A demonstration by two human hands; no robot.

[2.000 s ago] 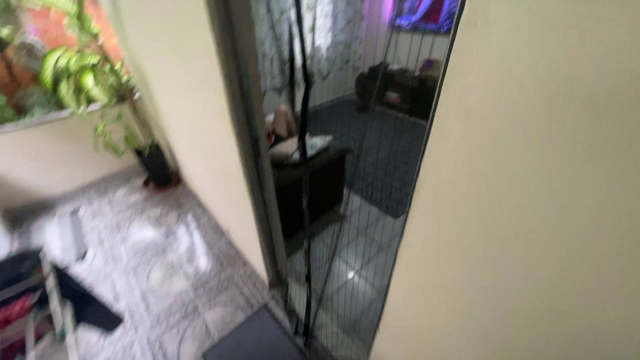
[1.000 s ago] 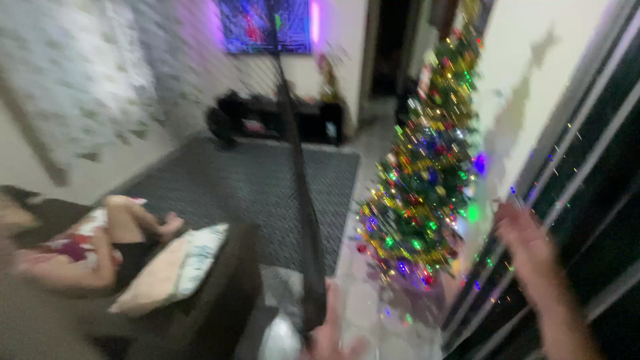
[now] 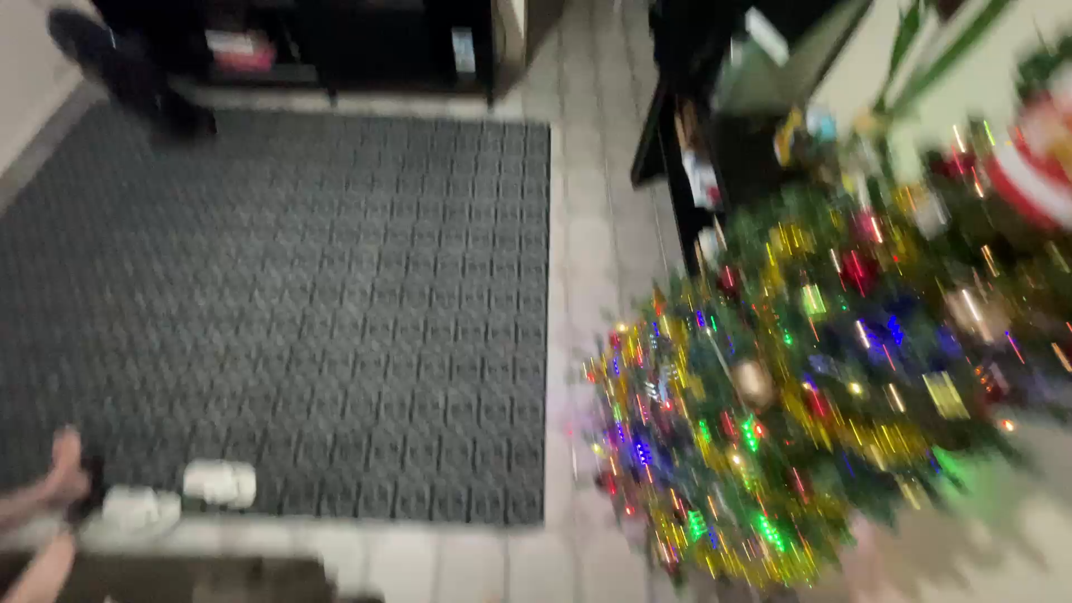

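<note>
Neither of my hands shows in the view of now. A dark grey patterned rug [image 3: 335, 318] lies on the light tiled floor. To its right stands a decorated Christmas tree [image 3: 754, 402], blurred, with gold tinsel, baubles and coloured lights. Two white shoes [image 3: 219, 483] rest at the rug's near left edge. Beside them are another person's bare legs and foot [image 3: 67, 469], at the lower left.
A black low cabinet [image 3: 402, 50] with items on its shelves stands along the rug's far edge. Dark furniture [image 3: 682, 167] is behind the tree. The edge of a brown sofa [image 3: 193, 578] runs along the bottom left. A dark blurred object [image 3: 126, 75] stands at the upper left.
The view has moved from outside the doorway into the room and tilted down. Two hands seen near the door one second ago are out of view now.
</note>
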